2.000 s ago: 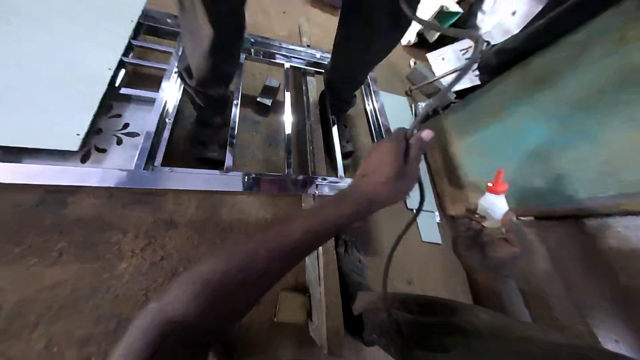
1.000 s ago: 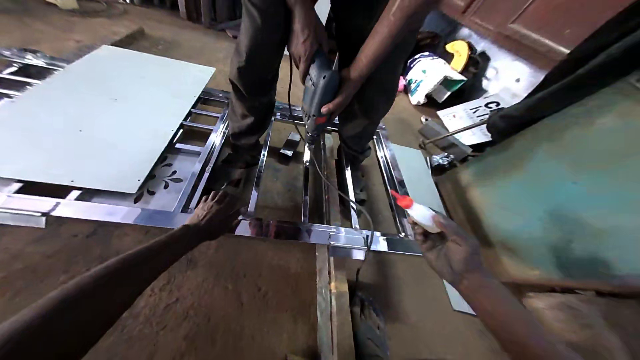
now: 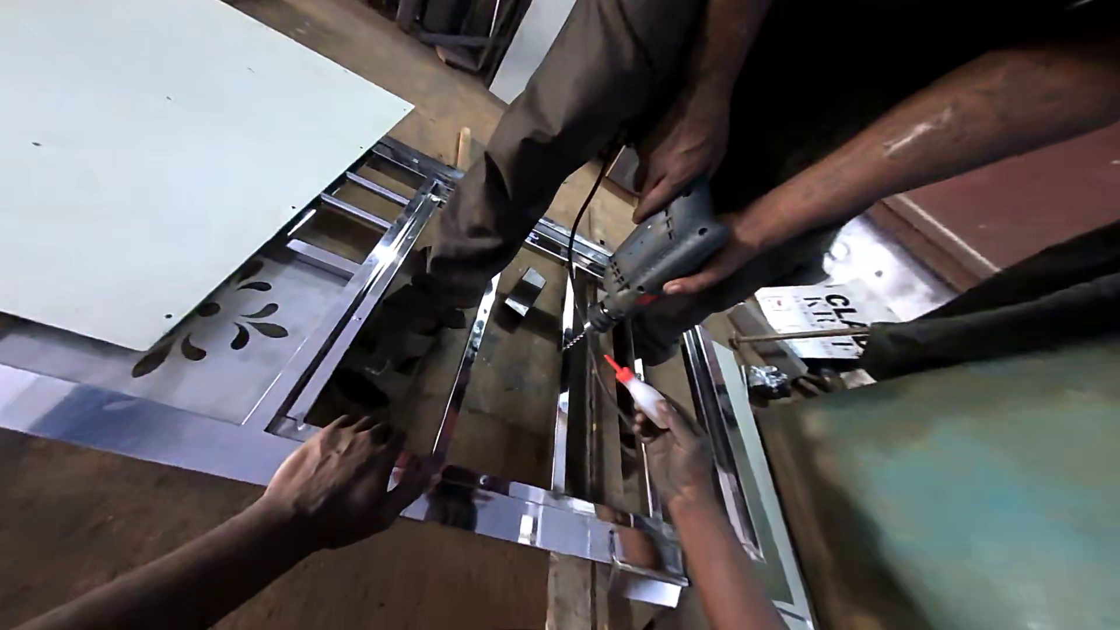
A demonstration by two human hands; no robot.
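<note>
My left hand [image 3: 346, 481] rests on the near rail of a shiny metal frame [image 3: 542, 525], fingers spread over its edge. In my right hand [image 3: 678, 451] is a small white squeeze bottle [image 3: 643, 395] with a red nozzle, pointed up and left toward a drill bit. The grey power drill [image 3: 661, 249] is held by a co-worker's two hands over the frame, its bit beside an upright bar. A short metal piece [image 3: 526, 291] lies between the bars.
A pale flat panel [image 3: 175, 157] lies over the frame's left part, beside a sheet with leaf-shaped cutouts [image 3: 254, 324]. The co-worker's legs [image 3: 542, 149] stand within the frame. A greenish surface [image 3: 971, 472] is at right, and a wooden beam [image 3: 570, 591] runs under the frame.
The left hand has gone from a cable two seconds ago to the frame's near rail. The squeeze bottle has moved from the far right to beside the drill bit. The co-worker's drill has come into view.
</note>
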